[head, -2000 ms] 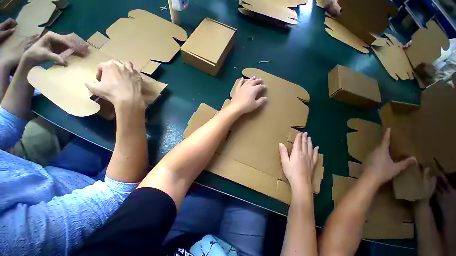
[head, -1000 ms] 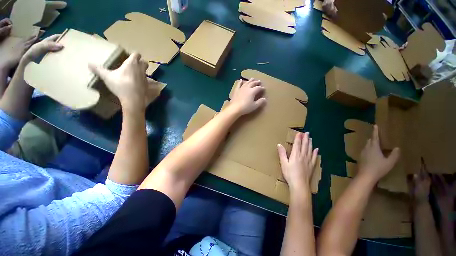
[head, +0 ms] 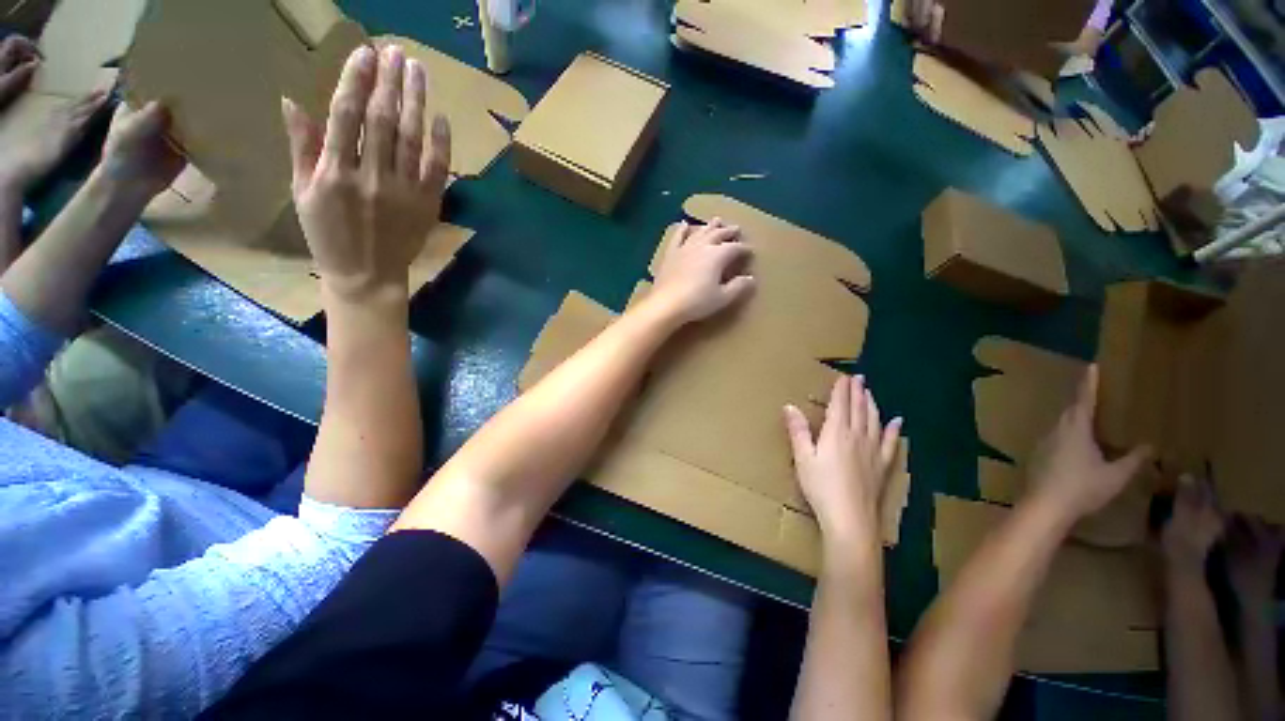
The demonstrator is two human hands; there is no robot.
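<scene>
A flat brown die-cut box blank (head: 754,338) lies on the table in front of me, lid end pointing away. My left hand (head: 700,268) rests on its upper left part, fingers slightly bent and apart, gripping nothing. My right hand (head: 846,451) lies flat over the side flaps at its lower right, fingers spread. My left forearm crosses the left part and hides some side flaps. Whether other blanks lie underneath, I cannot tell.
Closed boxes stand beyond the blank at left (head: 589,130) and right (head: 994,247). A left neighbour in a blue sleeve (head: 352,183) holds a part-folded box. A right neighbour's hand (head: 1078,458) is beside another part-folded box (head: 1163,359). More blanks (head: 768,35) lie at the far side.
My hands and the blank have stayed in place. The left neighbour has raised and turned the part-folded box. The right neighbour's box has shifted and turned slightly.
</scene>
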